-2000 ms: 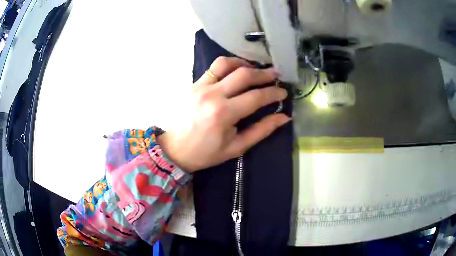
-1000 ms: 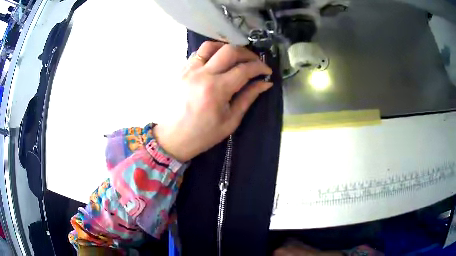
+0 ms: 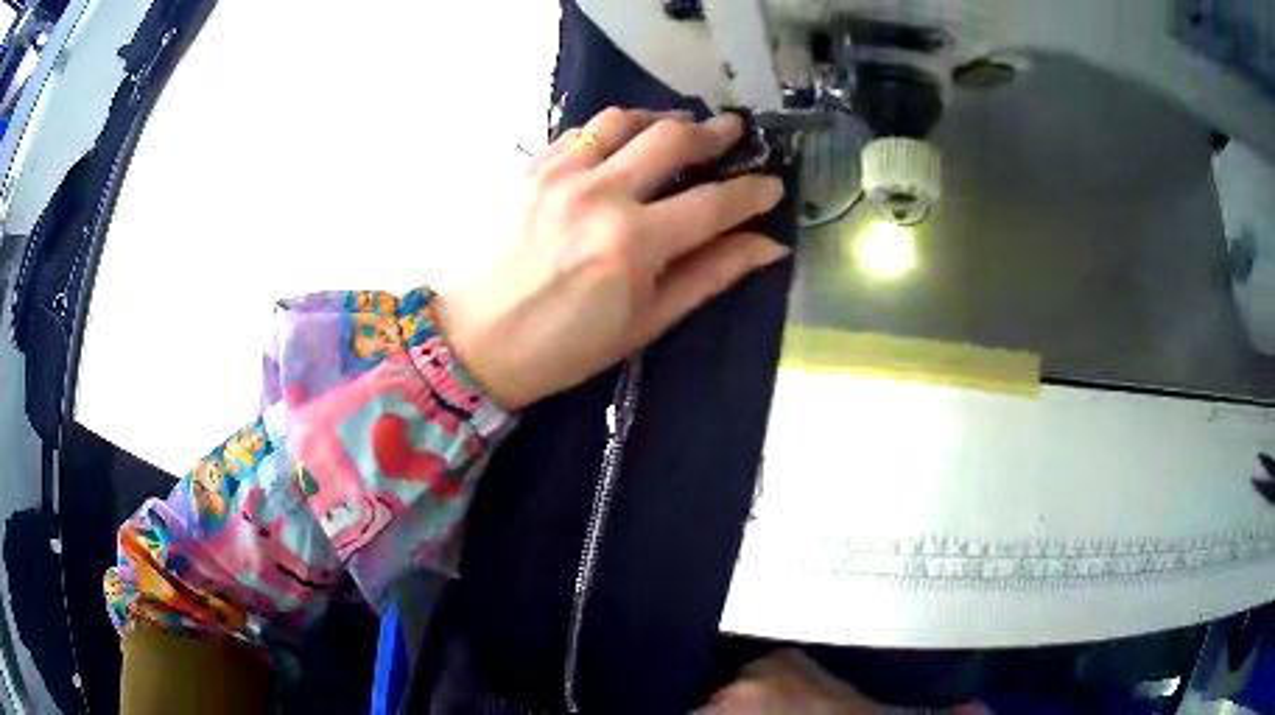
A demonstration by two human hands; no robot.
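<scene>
A long dark bag panel [image 3: 685,419] runs from the bottom edge up under the sewing machine head [image 3: 1105,70]. A silvery zipper [image 3: 600,517] with a small slider lies along it. My left hand [image 3: 615,252] lies flat on the panel beside the presser foot, fingers spread and pressing the fabric; the fingertips are close to the needle area. My right hand [image 3: 790,690] is cut off by the bottom edge, beside the panel; its fingers and grip are not clear.
A yellow tape guide [image 3: 916,360] lies along the front of the metal bed [image 3: 1091,252]. A printed ruler [image 3: 1035,562] marks the white table at the front right. Dark pieces [image 3: 56,300] lie at the far left. A dark pointed object shows at the right edge.
The panel and zipper slider have shifted upward, and the panel now slants more. My left hand stays on the fabric near the presser foot. My right hand has come into view at the bottom.
</scene>
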